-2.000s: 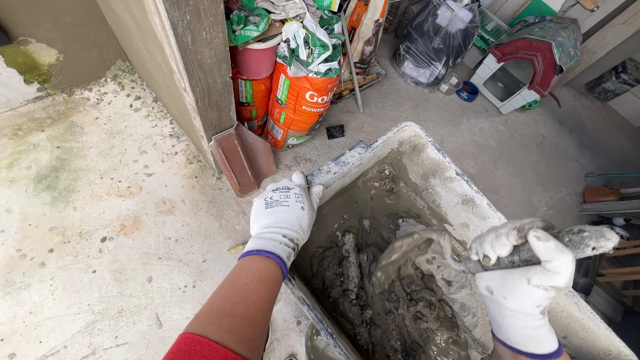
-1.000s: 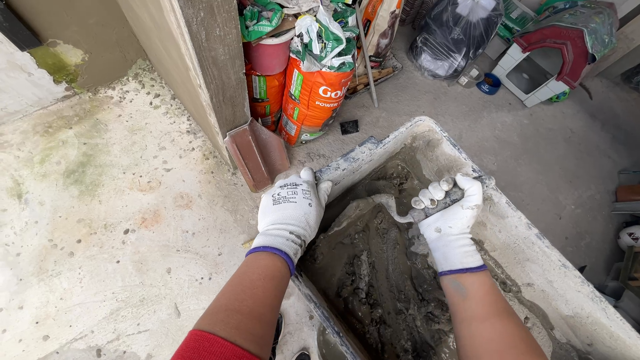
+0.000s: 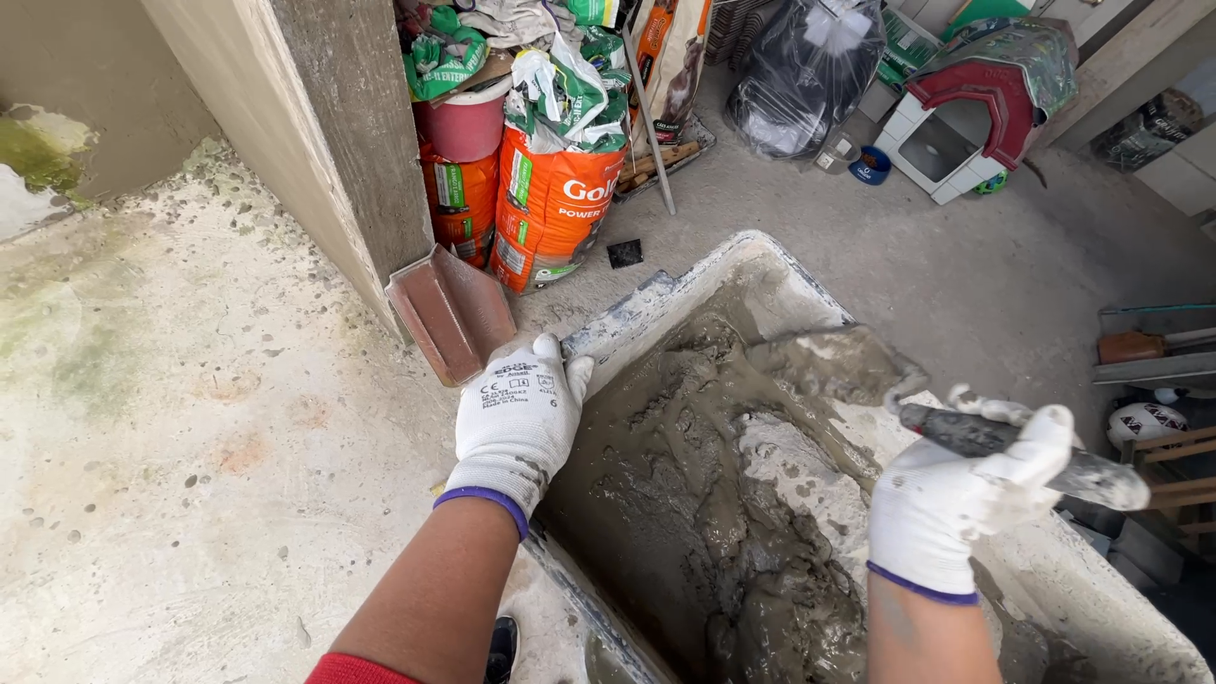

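Note:
My left hand [image 3: 518,427], in a white knit glove with a purple cuff, grips the near-left rim of a mortar-caked mixing trough [image 3: 617,328]. Wet grey mortar [image 3: 665,456] fills much of the trough, with a patch of dry pale powder [image 3: 793,465] in the middle. In my right hand [image 3: 969,484], gloved alike, is the dark handle of a trowel [image 3: 836,364]; its blade is smeared with mortar and lies over the mix by the far right wall. Mortar marks the right glove's fingers.
A reddish-brown angular piece [image 3: 451,313] leans at the foot of a concrete pillar [image 3: 356,123], just left of the trough. Orange bags [image 3: 556,204] stand behind. Farther back are a black plastic bag [image 3: 807,76], a blue bowl [image 3: 870,165] and a pet house [image 3: 950,123]. A ball [image 3: 1147,423] lies at right.
My right hand and the trowel have moved right from near the trough's middle, where they were one second ago. My left hand has stayed on the rim.

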